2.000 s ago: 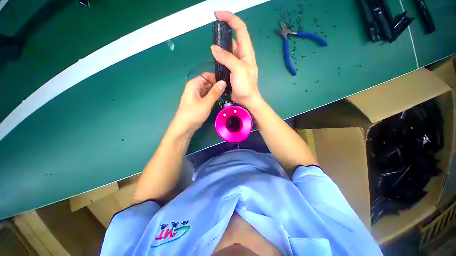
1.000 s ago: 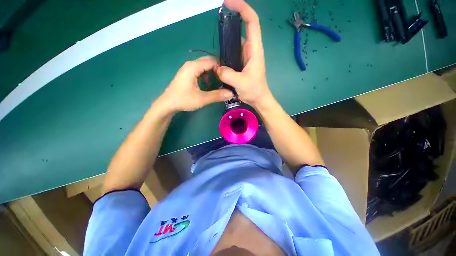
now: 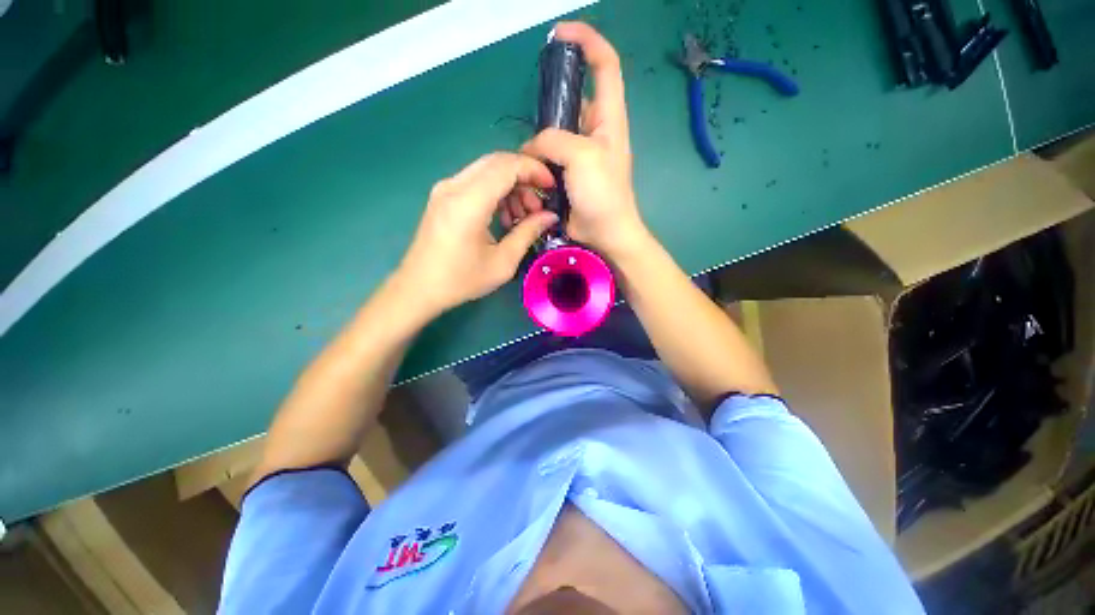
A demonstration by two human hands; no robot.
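Observation:
A black handle shell [image 3: 560, 90] points away from me, with the magenta end ring [image 3: 568, 291] of the dryer head at its near end, dark hole facing up. My right hand [image 3: 597, 168] wraps the shell from the right, one finger at its far tip and the thumb across its lower part. My left hand [image 3: 486, 222] is at the neck from the left, its thumb and fingers bent close against it. The fingers hide most of the neck, and I cannot tell what they pinch. A thin dark wire [image 3: 514, 121] sticks out left of the shell.
Blue-handled cutters [image 3: 711, 96] lie open on the green bench [image 3: 240, 312] among dark specks. Black shells [image 3: 931, 48] lie at the far right. A carton [image 3: 961, 228] of black shells stands beside the bench at right. A white strip [image 3: 240, 144] curves across the upper left.
My left fingers have closed in at the neck, where a wider gap showed between thumb and fingers. The shell and magenta ring have shifted slightly in view. A dark object now shows at the top left.

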